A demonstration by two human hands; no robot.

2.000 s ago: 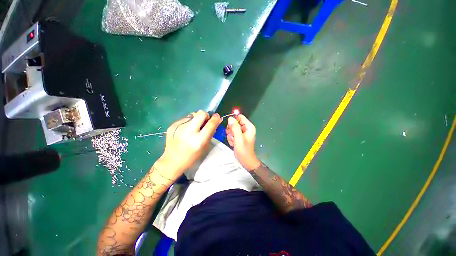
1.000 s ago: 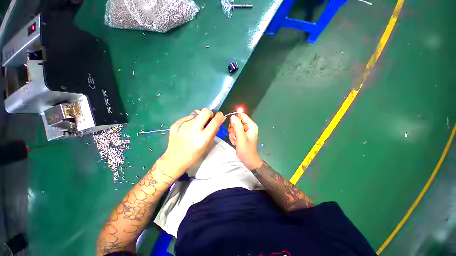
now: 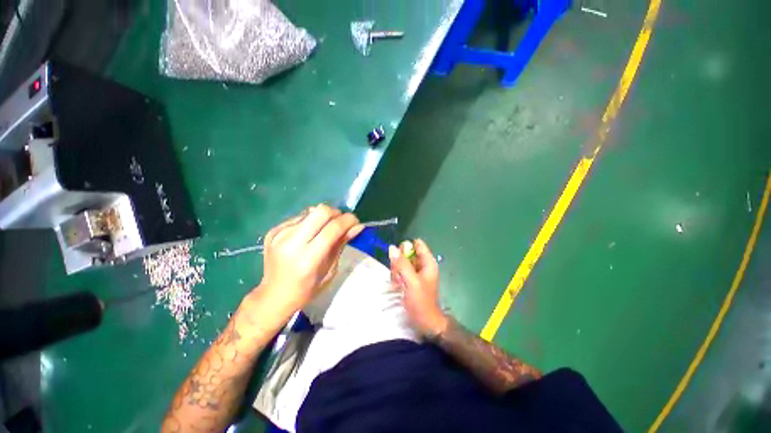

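My left hand (image 3: 300, 254) is closed around a thin wire or rod (image 3: 379, 223). One end sticks out to the right past the fingertips, the other to the left over the bench. My right hand (image 3: 417, 279) holds a small lime-green tool (image 3: 408, 249) between thumb and fingers, mostly hidden by them. The green tool is below and right of the rod's right end, apart from it. Both hands are bare, near the bench edge above the lap.
Screw feeder (image 3: 110, 161) at left, with heaped small screws (image 3: 176, 283) beside it. A dark screwdriver (image 3: 51, 326) looms at lower left. A bag of screws (image 3: 228, 42), a bagged bolt (image 3: 376, 35) and a small black cap (image 3: 375, 135) lie on the bench. Blue stool (image 3: 507, 42) beyond the edge.
My right hand has moved down, away from the rod's end. The red glow at its fingertips is gone and the lime-green tool shows. More of the rod's right end is visible. The view has shifted slightly.
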